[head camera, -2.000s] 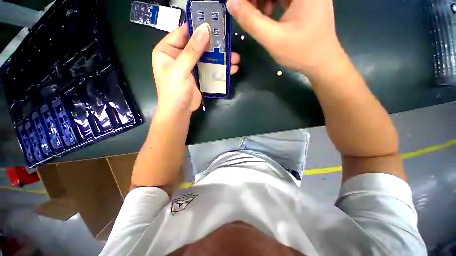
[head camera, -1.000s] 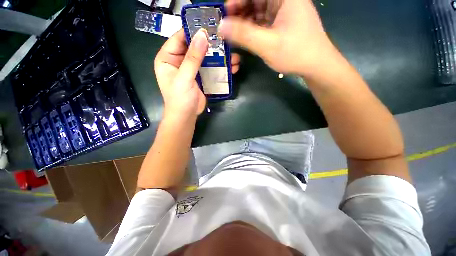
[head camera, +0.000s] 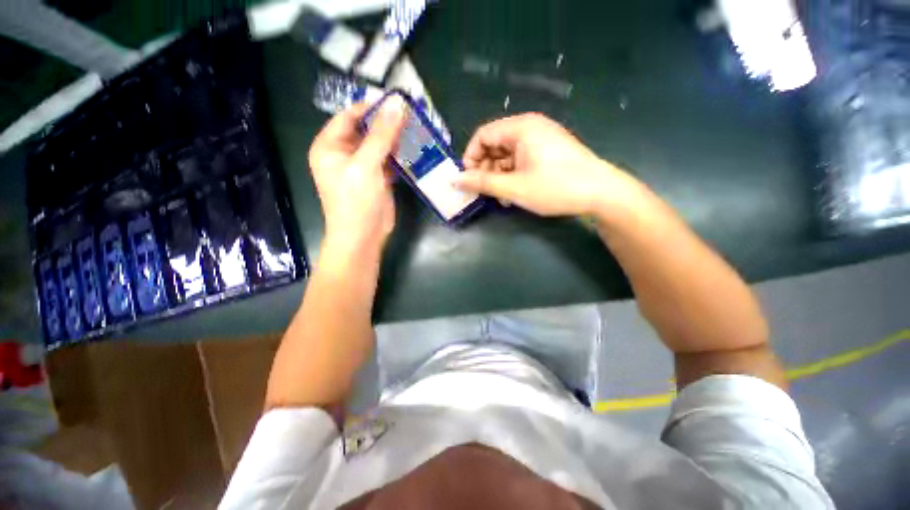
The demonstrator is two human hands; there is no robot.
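A blue phone housing [head camera: 448, 215] with a mainboard [head camera: 426, 159] in it lies tilted between my hands, its lower end towards the right. The board's pale screen [head camera: 446, 190] faces up at the near end. My left hand [head camera: 351, 169] grips the far end, thumb on top of the board. My right hand [head camera: 529, 167] is at the near end, thumb by the pale screen and fingers curled at the housing's right edge. Whether anything is between its fingertips is hidden.
The black blister tray [head camera: 140, 184] with several blue housings [head camera: 115, 267] is at left. Loose boards [head camera: 340, 47] lie fanned out beyond my left hand. A white stack [head camera: 766, 42] and a clear tray [head camera: 868, 129] are at right. An open cardboard box [head camera: 165, 398] is below left.
The housing has turned from nearly upright to slanted. My right hand has come down from its far end to its near end. The view has shifted, showing more loose boards and the white stack.
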